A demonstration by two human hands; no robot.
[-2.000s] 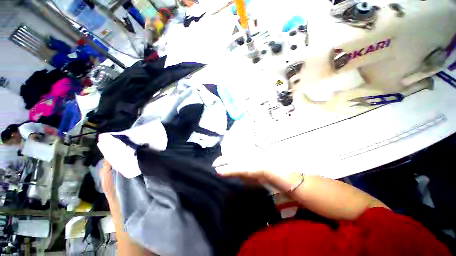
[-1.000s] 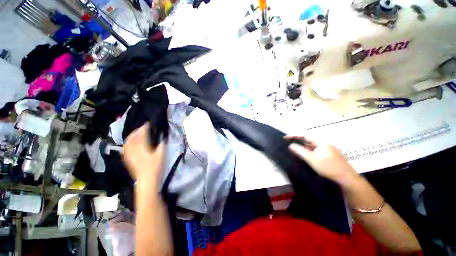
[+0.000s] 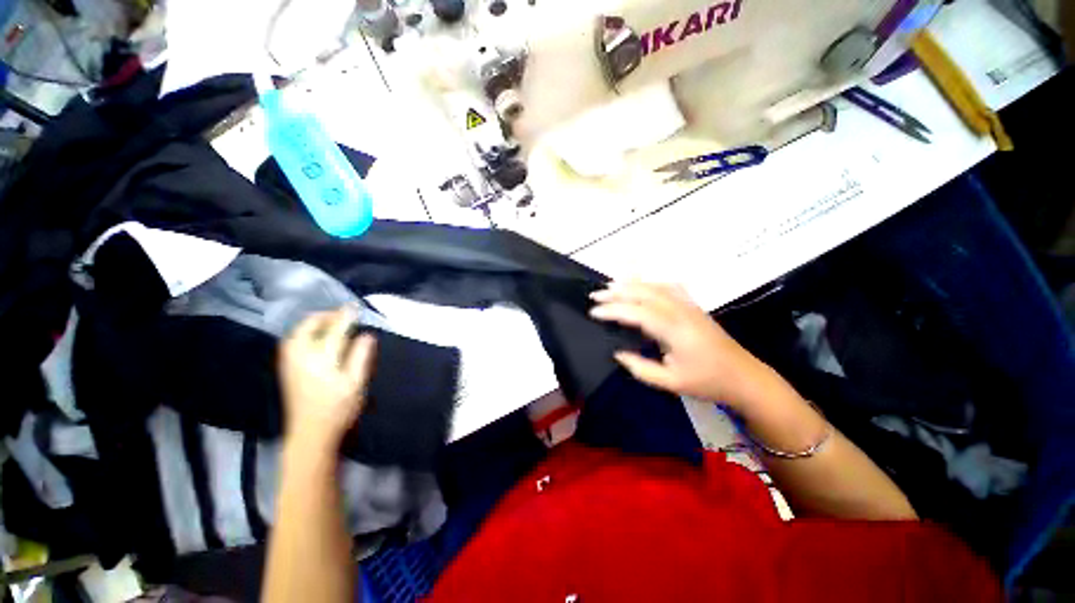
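A black garment panel (image 3: 472,257) runs from the heap at the left across the table to its front edge. My right hand (image 3: 672,342) is at its right end, fingers over the cloth's edge, thumb and fingers pinching it. My left hand (image 3: 327,375) is blurred and lies on a black piece (image 3: 407,395) with a straight right edge; whether it grips the cloth is unclear. Light grey panels (image 3: 277,295) show between and below the black cloth. The white sewing machine (image 3: 731,71) stands behind, its needle area (image 3: 501,177) away from both hands.
A light blue tag-shaped attachment (image 3: 316,171) hangs over the cloth. Dark-handled snips (image 3: 717,163) lie beside the machine base, a second pair (image 3: 886,114) further right. A yellow tool (image 3: 957,88) is at the far right edge. A blue crate (image 3: 398,574) shows below.
The view has turned to the right. The black panel now stretches across the table. My left hand has moved from the heap onto a black piece; my right hand stays at the long panel's end.
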